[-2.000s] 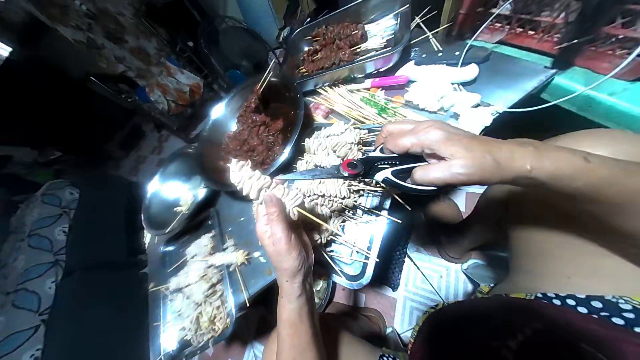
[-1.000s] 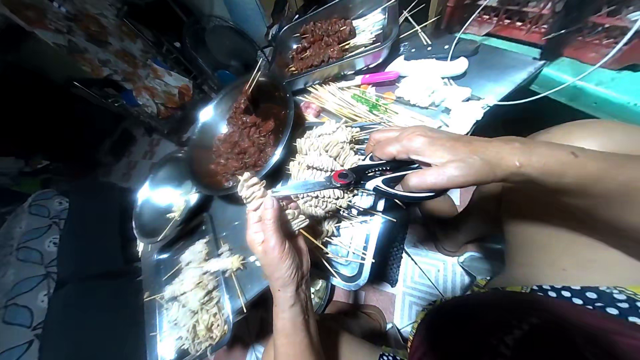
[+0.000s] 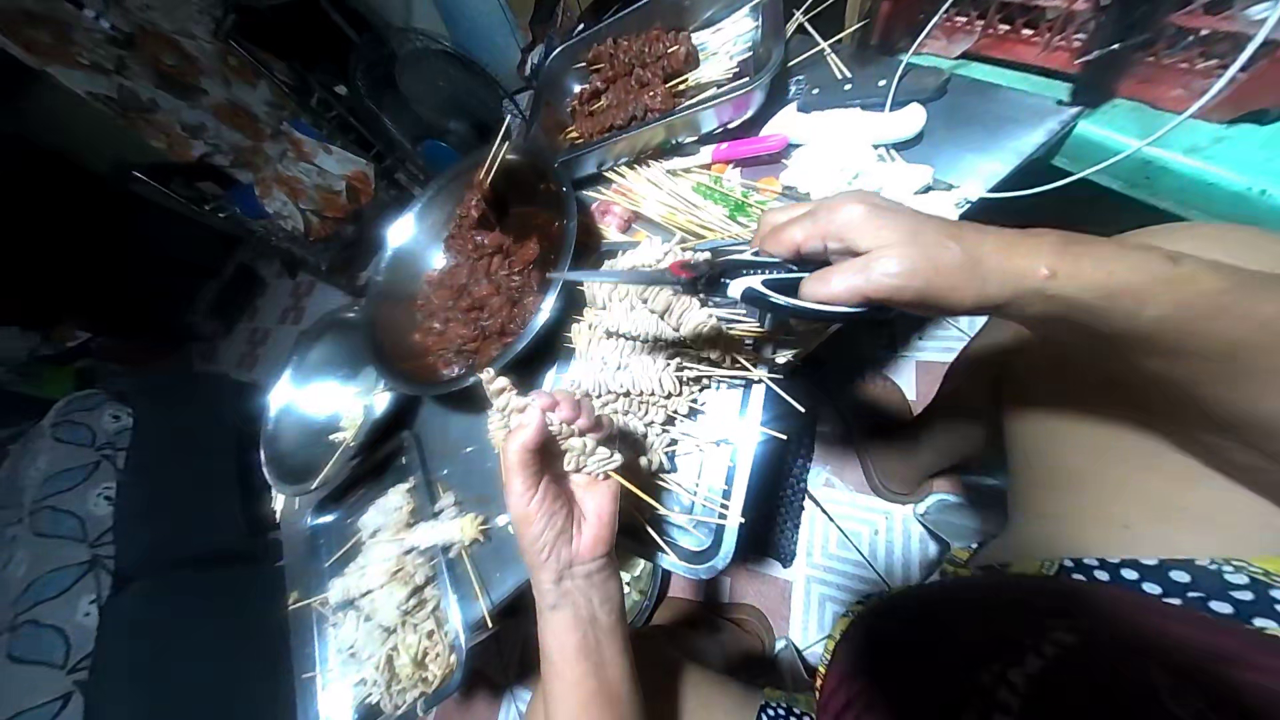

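My left hand (image 3: 565, 490) is closed around a skewer of pale, folded intestine (image 3: 550, 430), its bamboo end pointing down to the right. My right hand (image 3: 880, 255) holds scissors with black and white handles (image 3: 740, 282); the blades point left, above and apart from the held skewer. Beneath them, rows of similar skewers (image 3: 635, 370) lie in a metal tray (image 3: 715, 555). Left of the blade tips is a steel bowl (image 3: 385, 290) of dark red marinated meat (image 3: 480, 290).
Another metal tray (image 3: 670, 135) at the top holds red meat skewers. Bare bamboo sticks (image 3: 670, 200), a pink handle (image 3: 750, 148) and a white cable (image 3: 1130, 155) lie near the right hand. At lower left are a shiny bowl (image 3: 320, 400) and a tray (image 3: 455, 610) of pale pieces.
The scissors, earlier with their blades at the skewer in my left hand, are now away from it. My left hand has moved lower with the skewer still in its grasp.
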